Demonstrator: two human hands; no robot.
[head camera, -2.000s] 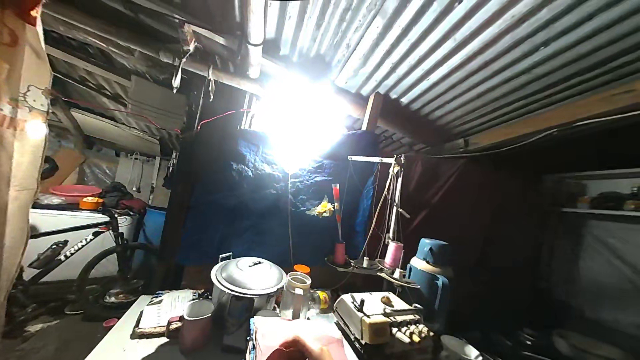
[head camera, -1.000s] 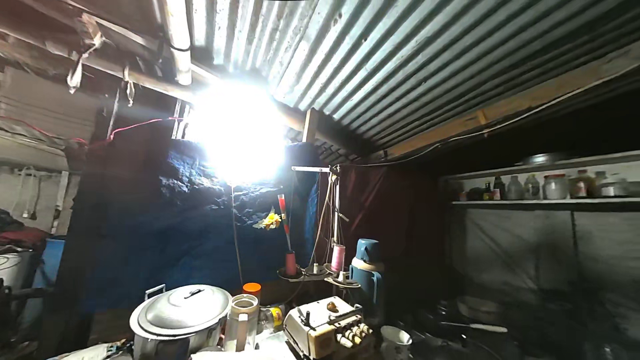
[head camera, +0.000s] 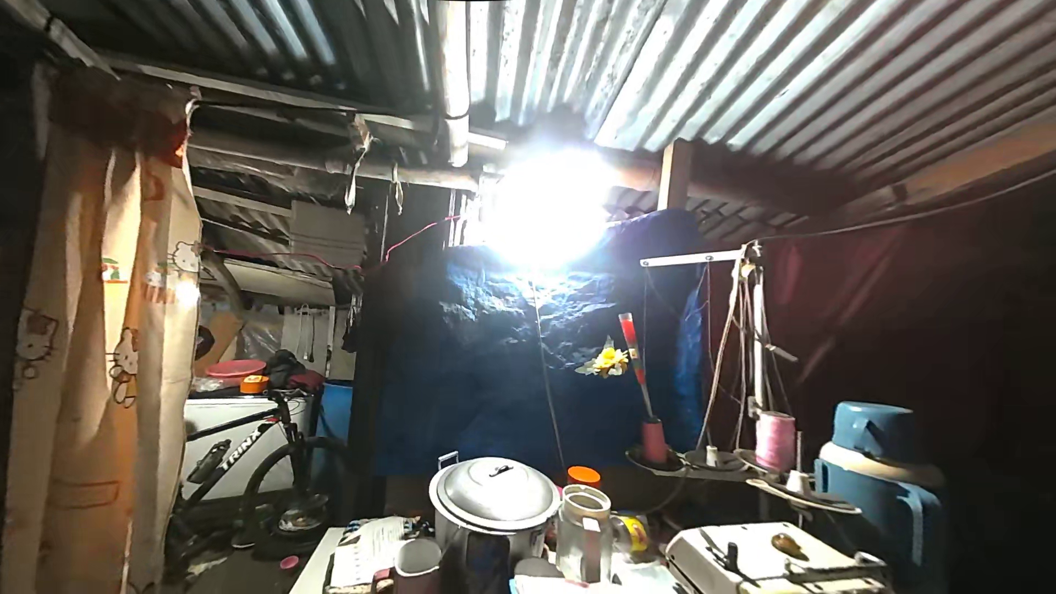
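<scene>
Neither of my hands shows in the head view now. At the bottom centre a lidded metal pot stands beside a glass jar, and a mug is in front of the pot's left side. To the right is the top of an overlock sewing machine, cut off by the lower edge. Behind it a thread stand carries a pink thread cone and a darker red cone. Printed papers lie left of the mug.
A blue jug with a lid stands right of the thread stand. A bright lamp glows before a blue tarpaulin. At left hang a patterned curtain and, beyond it, a bicycle leans near a white chest. Corrugated metal sheets form the roof.
The view has swung right and then back left. A hand seen at the bottom centre two seconds ago is out of the frame now.
</scene>
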